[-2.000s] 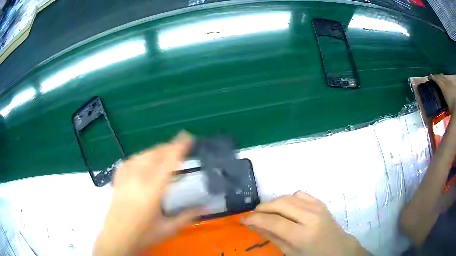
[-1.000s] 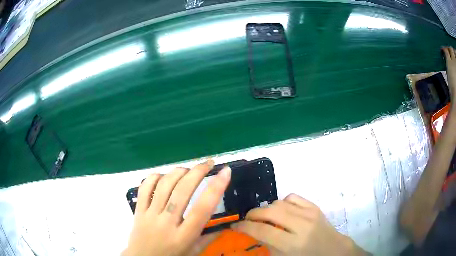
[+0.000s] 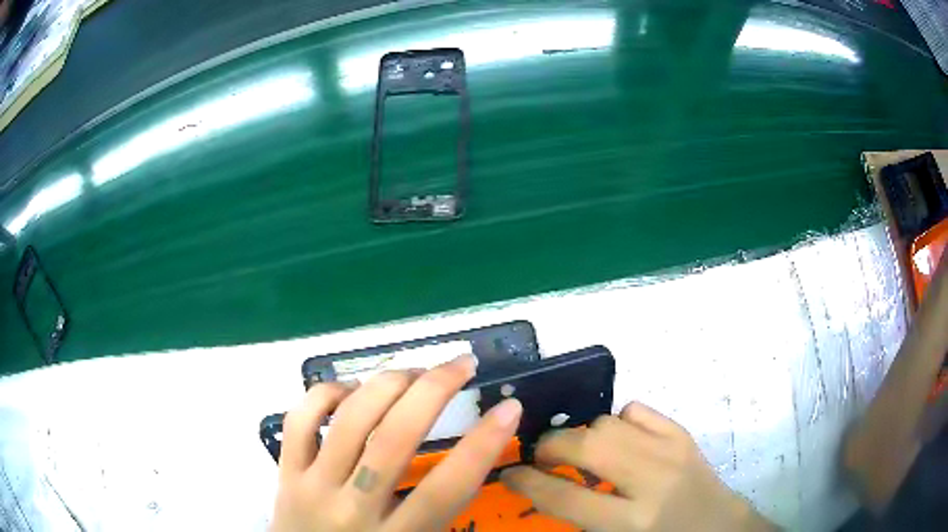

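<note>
A black phone middle frame (image 3: 567,390) is held tilted on its long edge over the orange parts tray (image 3: 489,513). My left hand (image 3: 385,447) grips it, fingers spread across its window. My right hand (image 3: 624,468) has its fingertips pinched at the frame's lower edge near the camera end; whether they hold a key is hidden. A second middle frame (image 3: 509,341) lies flat behind it on the white bench covering (image 3: 707,364). Some black slivers, the side keys (image 3: 463,525), show in the tray, which is cut off by the bottom edge.
Beyond lies the green conveyor belt (image 3: 624,208), with one middle frame (image 3: 421,208) upper centre and another (image 3: 42,301) at far left. At right, a neighbour's blurred forearm (image 3: 894,405) is beside cardboard (image 3: 878,161), a black frame and an orange tray (image 3: 927,260).
The belt frames have moved left. The held frame is tilted up more and shifted slightly right, uncovering the flat frame behind it. The neighbour's hand has left the belt's edge.
</note>
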